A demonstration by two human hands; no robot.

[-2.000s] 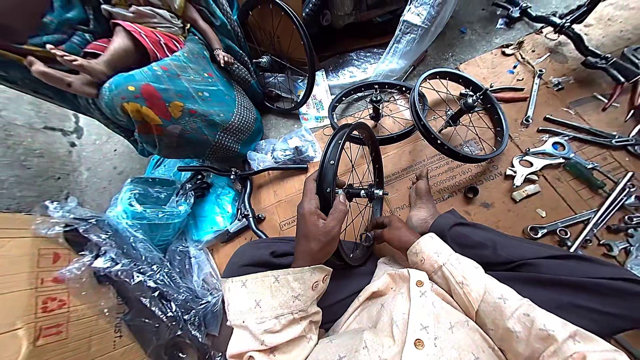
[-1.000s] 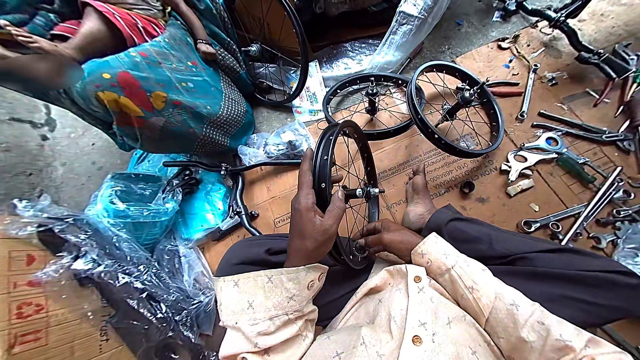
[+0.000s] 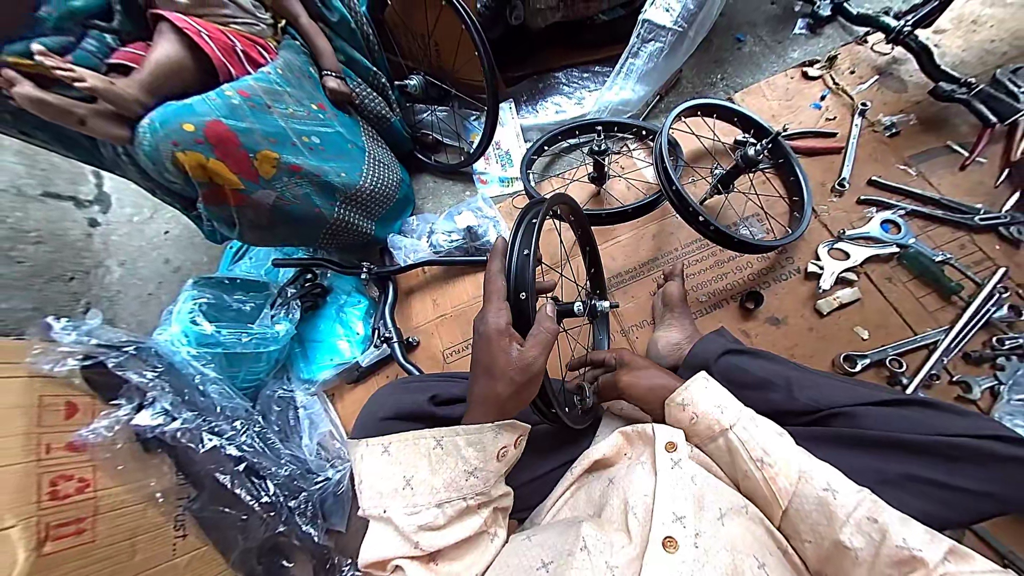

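Observation:
A small black spoked bicycle wheel (image 3: pixel 524 264) stands upright between my legs. My left hand (image 3: pixel 512 352) grips its left side, with the fingers along the rim and the thumb near the hub (image 3: pixel 588 308). At the lower right of the same wheel is my right hand (image 3: pixel 624 376), its fingers at the rim and spokes, touching a small metal part (image 3: pixel 582 394) whose kind I cannot tell. Just beyond, a second wheel (image 3: pixel 532 172) lies on the cardboard, and a third wheel (image 3: pixel 668 192) leans over its right edge.
Wrenches (image 3: pixel 880 352), a green-handled screwdriver (image 3: pixel 932 272) and pliers (image 3: pixel 816 148) lie on cardboard at right. A handlebar (image 3: pixel 388 312), a teal basket (image 3: pixel 228 320) and plastic wrapping (image 3: pixel 264 448) are at left. Another person's hand (image 3: pixel 338 88) and a larger wheel (image 3: pixel 488 80) are at upper left.
My left hand still grips the upright wheel and my right hand stays at its lower rim. The person at upper left has shifted their arms.

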